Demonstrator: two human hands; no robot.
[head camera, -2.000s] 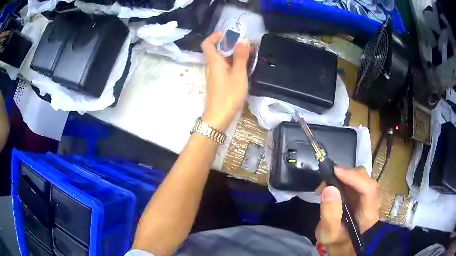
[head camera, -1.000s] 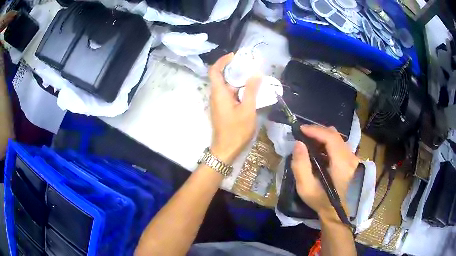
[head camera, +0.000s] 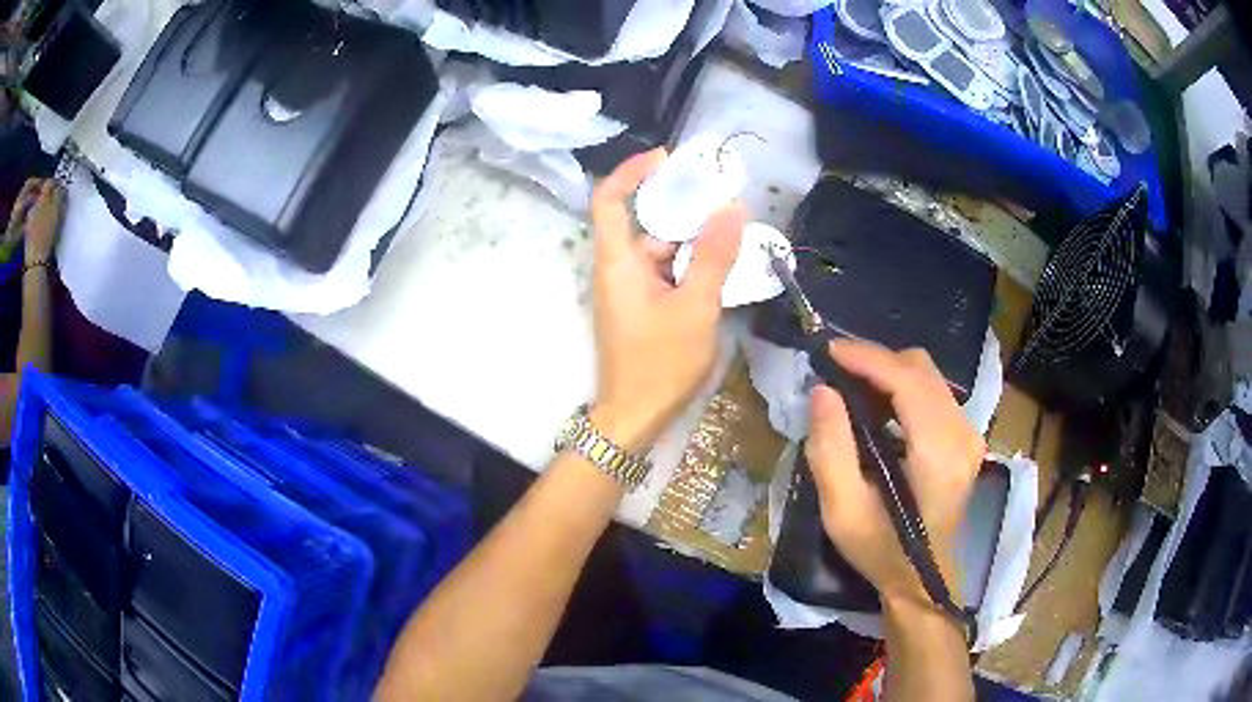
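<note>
My left hand (head camera: 659, 295) holds two white oval inserts side by side: one (head camera: 691, 188) at the fingertips, with a thin lead sticking up, and one (head camera: 751, 269) to its right. My right hand (head camera: 893, 460) grips a dark soldering iron (head camera: 868, 436) like a pen. Its metal tip is at the right insert's edge, where thin leads show; exact contact is too small to tell. A black housing (head camera: 909, 268) lies behind the tip. A second housing (head camera: 813, 549) lies under my right hand and is partly hidden by it.
A blue bin (head camera: 961, 137) of oval pieces stands at the back right, a black fan (head camera: 1087, 295) beside it. Stacked black housings (head camera: 282, 117) lie on foam at the left. A blue crate (head camera: 268, 549) of housings stands lower left. Another person's hands (head camera: 41, 213) show at the left edge.
The iron has moved from over the near housing up to the insert in my left hand. Two inserts now show in that hand. The view has shifted slightly.
</note>
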